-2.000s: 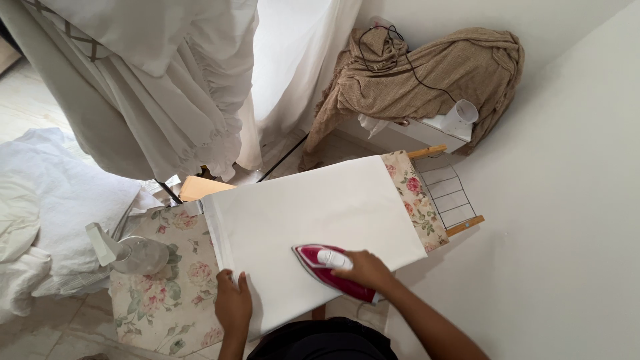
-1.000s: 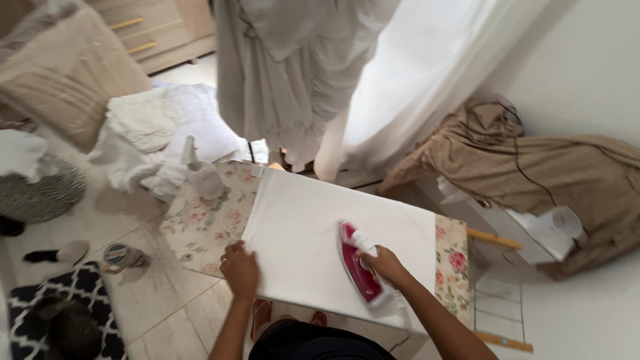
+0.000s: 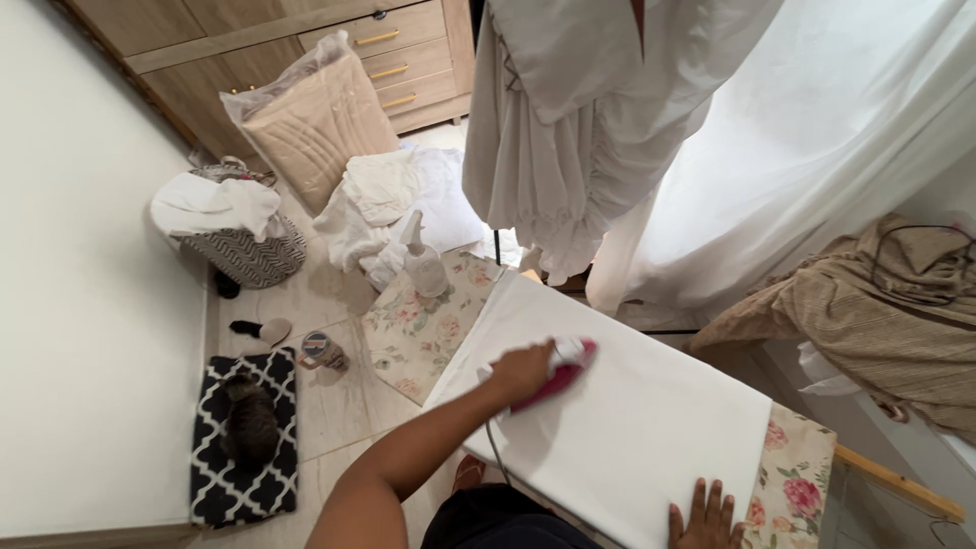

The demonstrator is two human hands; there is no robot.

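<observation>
A white cloth (image 3: 640, 389) lies smooth over a floral ironing board (image 3: 415, 335), whose patterned cover shows at both ends. My left hand (image 3: 526, 374) is closed around the handle of a magenta and white clothes iron (image 3: 560, 377), which rests on the left part of the cloth. The iron's cord hangs down near my body. At the lower right, my right hand (image 3: 705, 522) lies flat on the cloth with its fingers spread, close to the board's floral right end. A translucent spray bottle (image 3: 425, 267) stands on the board's left end.
White garments (image 3: 564, 152) hang beyond the board, beside a white curtain (image 3: 762, 152). White laundry (image 3: 381, 198) is piled on the left. A cat (image 3: 252, 427) lies on a black patterned mat (image 3: 210, 473), near a lidded cup (image 3: 320, 351). A brown cloth (image 3: 877, 305) lies at right.
The iron has passed from my right hand to my left and now sits nearer the cloth's left side. My right hand has moved to the cloth's right end. The view has swung left.
</observation>
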